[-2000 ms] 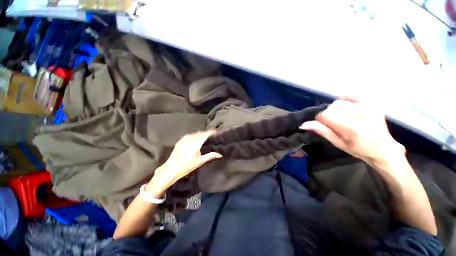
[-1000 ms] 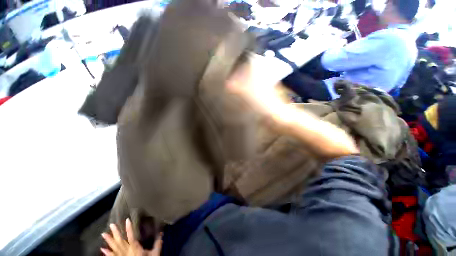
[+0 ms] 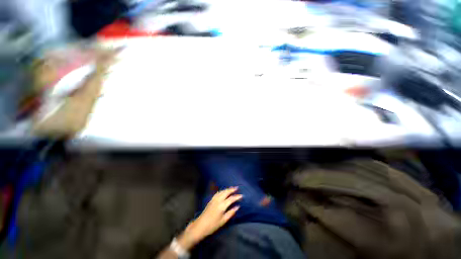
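Note:
My left hand (image 3: 217,211), with a white band at the wrist, is over my lap at the bottom centre. It holds nothing and its fingers are apart. My right hand is not in view. Brown garments (image 3: 354,202) lie at the lower right, below the table edge. More brown cloth (image 3: 136,202) hangs or lies at the lower left. The picture is blurred, so folds and seams cannot be made out.
The white table (image 3: 212,101) spans the view in front of me. A brown cardboard-like piece (image 3: 76,111) is at its left end. Blurred dark items (image 3: 356,63) are at the right. Something blue (image 3: 25,187) is at the lower left.
The view has swung back to the table. The brown garment lifted by my right arm is no longer held in view, and that arm is out of the picture. My left hand is over my lap.

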